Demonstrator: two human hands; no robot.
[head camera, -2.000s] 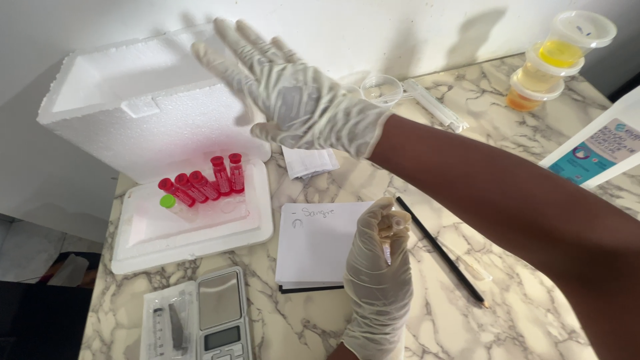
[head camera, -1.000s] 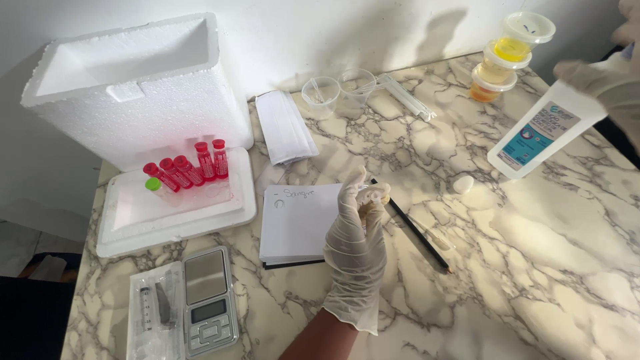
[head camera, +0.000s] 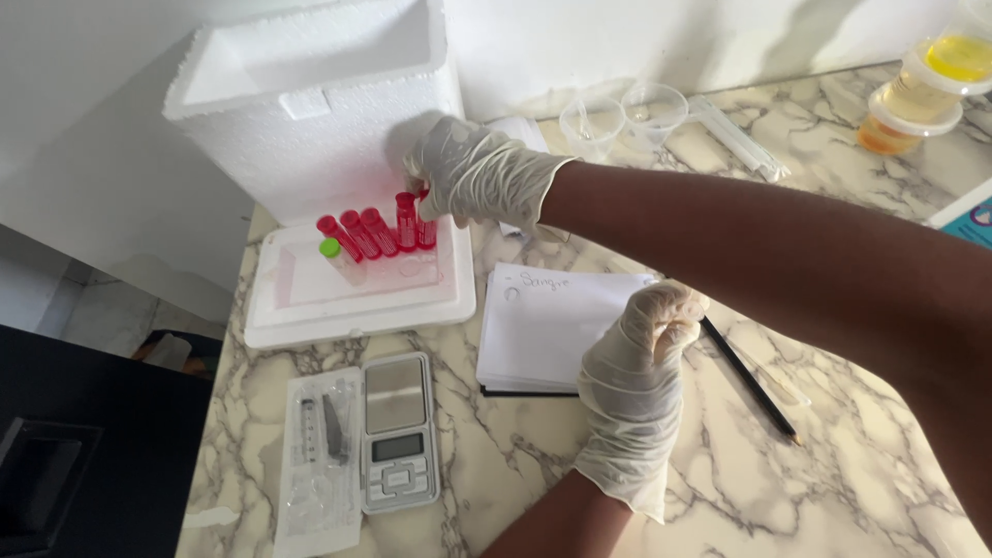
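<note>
My gloved right hand (head camera: 484, 174) reaches across to the rightmost of several red-capped tubes (head camera: 377, 232), its fingers closed about the cap, which they partly hide. The tubes lean in a row on a white foam lid (head camera: 356, 318), beside a tube with a green cap (head camera: 330, 248). My gloved left hand (head camera: 643, 387) is curled over the right edge of a stack of white paper (head camera: 542, 333) bearing handwriting; what its fingers enclose is hidden. A black pencil (head camera: 748, 380) lies just right of that hand.
Behind the lid stands an open foam box (head camera: 325, 139). A digital pocket scale (head camera: 399, 434) and a packaged syringe (head camera: 308, 430) lie in front. Two clear plastic cups (head camera: 655, 116) stand near the wall; stacked lidded containers (head camera: 922, 97) and part of a bottle (head camera: 969, 221) are at right.
My right hand has moved left from beside the bottle, where it was a second ago, to the red-capped tubes. My left hand has stayed curled by the paper.
</note>
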